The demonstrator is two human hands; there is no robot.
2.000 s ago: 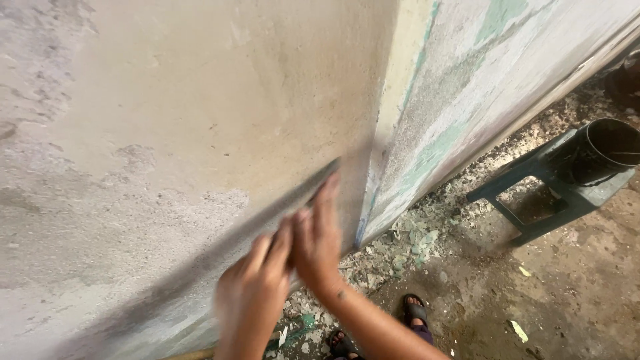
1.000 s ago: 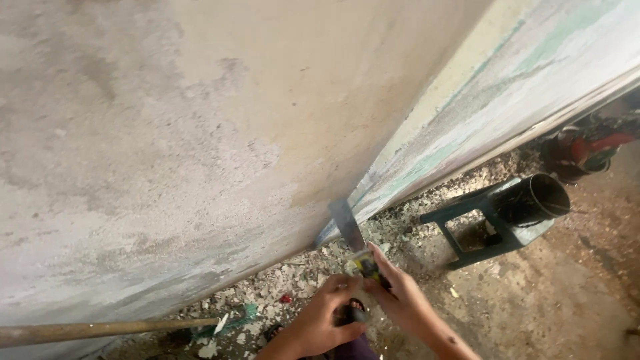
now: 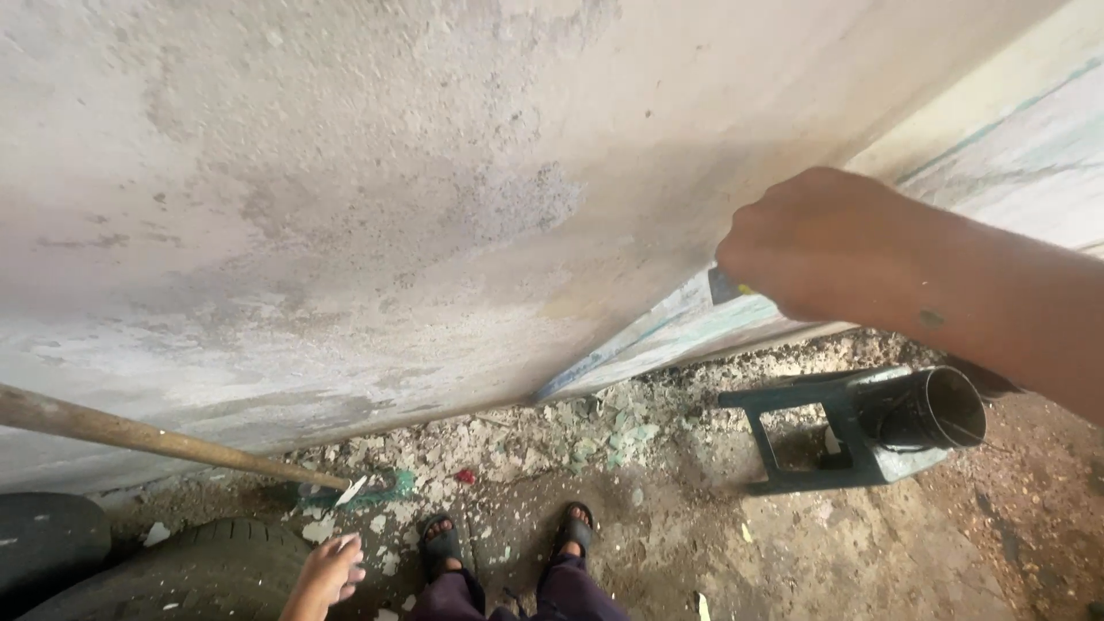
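Note:
My right hand is closed around a putty knife, whose dark flat blade and a bit of yellow show below the knuckles; most of its handle is hidden. It is raised beside the wall corner. My left hand hangs low, empty, with its fingers partly curled, near the lower end of a wooden pole. The plastered wall is patchy, with rough grey areas and smoother beige ones. Past the corner, the adjoining wall carries white, cream and green paint remnants.
A dark green stool with a black bucket stands at the right. Paint flakes litter the floor along the wall. At the lower left lies a tyre, near the green head of the pole. My sandalled feet are between them.
Both hands were together low at the putty knife a second ago. Now they are apart: the right is raised with the knife, the left is down at the lower left. The view has shifted.

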